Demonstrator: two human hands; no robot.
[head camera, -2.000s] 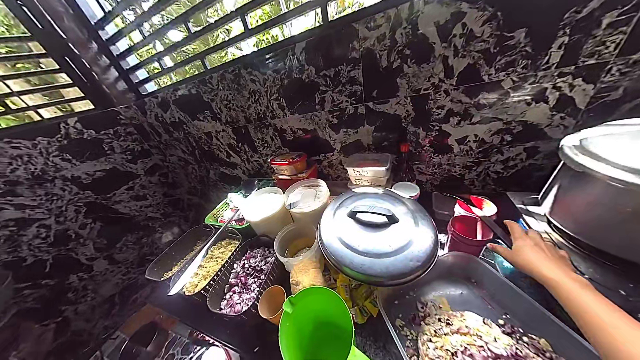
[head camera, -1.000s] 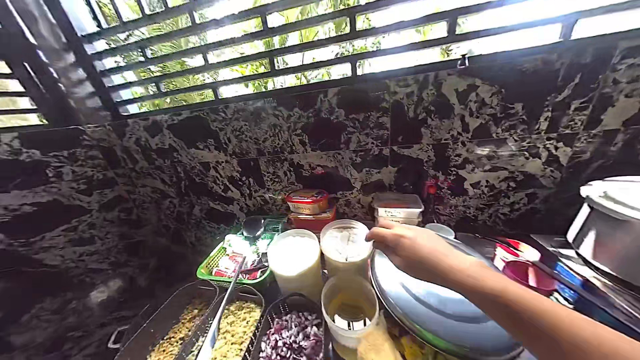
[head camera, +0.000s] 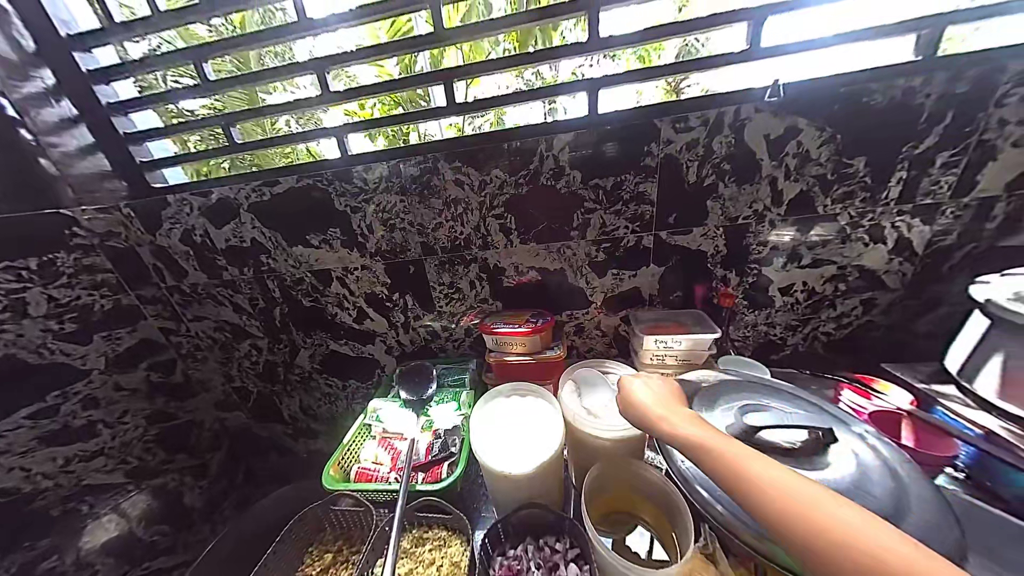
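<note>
My right hand (head camera: 654, 402) is closed at the rim of an open plastic jar (head camera: 604, 436) of white powder or grains. A white plastic scoop (head camera: 594, 390) lies in its mouth, its handle end hidden by the fingers. To the left stands a second jar (head camera: 518, 448) filled with something white, and nearer the camera an open container (head camera: 638, 520) of yellowish liquid. My forearm passes over a large metal lid (head camera: 860, 472). My left hand does not appear.
A green basket (head camera: 340, 464) with packets stands left, a metal ladle (head camera: 406, 480) across it. Chopped onions (head camera: 540, 556) and minced food (head camera: 432, 552) fill baskets at the bottom. Stacked tubs (head camera: 524, 364) and boxes (head camera: 676, 332) stand by the marbled wall; a large pot (head camera: 988, 352) is at far right.
My right hand has moved left, from near the red containers to over the metal lid and then to the jar with the scoop. The view has turned and come closer to the jars.
</note>
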